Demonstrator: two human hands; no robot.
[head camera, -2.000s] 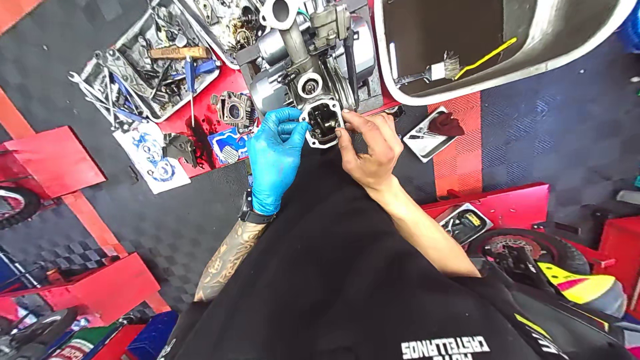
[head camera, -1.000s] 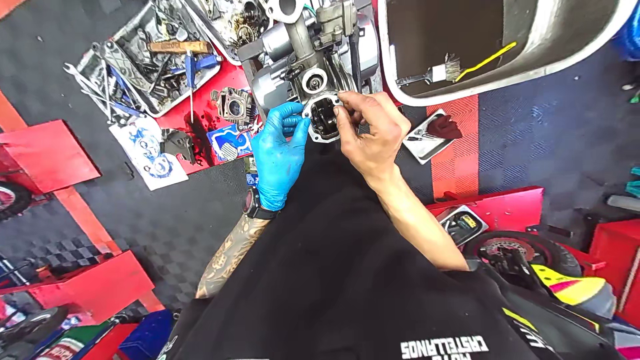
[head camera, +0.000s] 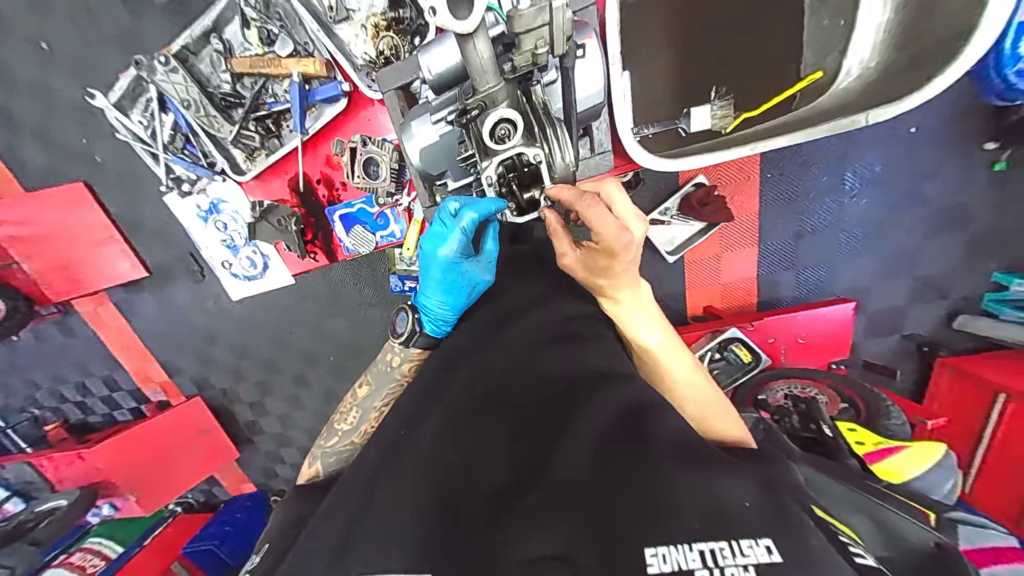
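Note:
An engine stands at the top centre, its cylinder head open towards me with dark valve gear showing inside a pale rim. My left hand, in a blue glove, has thumb and forefinger at the lower left of that rim. Bare, my right hand touches the right side of the rim with thumb and fingertips close together. Whether either hand pinches a small part there cannot be told. A finned cylinder lies left of the engine on the red bench top, near a blue card with a gasket.
Left stands a metal tray of wrenches, with a wooden-handled hammer and a blue T-handle tool. A large basin at right holds a paintbrush. A small tray with a dark red cloth lies beyond my right hand.
Both hands stay at the cylinder head's rim. My right hand's fingers have shifted slightly along its right side.

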